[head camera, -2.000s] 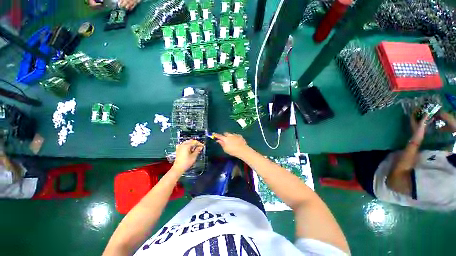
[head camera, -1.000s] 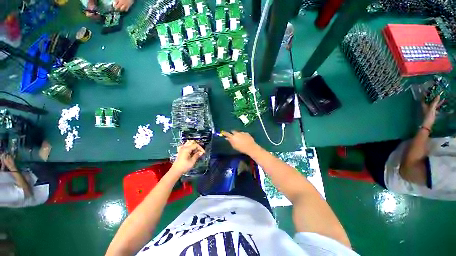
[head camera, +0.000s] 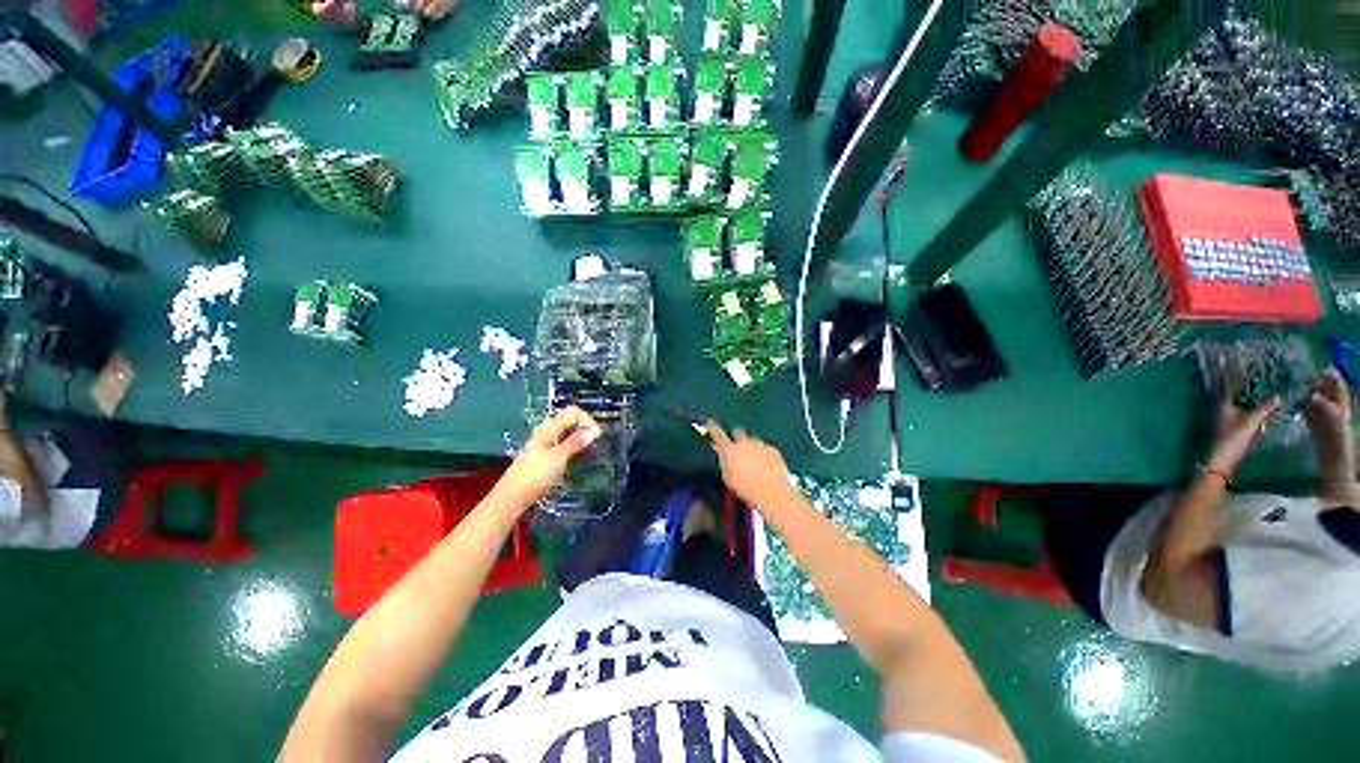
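Note:
A long dark ribbed stack of boards (head camera: 598, 336) in a shiny crinkled clear bag lies upright to my view in front of me, its near end over the bench edge. My left hand (head camera: 556, 443) is closed on the bag at the stack's near part. My right hand (head camera: 741, 459) is to the right of the stack, apart from it, holding a thin small tool, perhaps a knife (head camera: 698, 428); its blade is too small to tell. White pieces (head camera: 434, 382) lie in loose heaps to the left, near a green circuit board panel (head camera: 331, 310).
Rows of green boards (head camera: 646, 175) lie beyond the stack. A white cable (head camera: 807, 343) and black pouches (head camera: 952, 337) are to the right. A tray of small green pieces (head camera: 843, 555) is low beside my right arm. A red stool (head camera: 391, 546) stands left. Other people sit both sides.
My right hand and the tool have moved right, away from the stack's side. My left hand stays on the bag. The camera view has shifted slightly.

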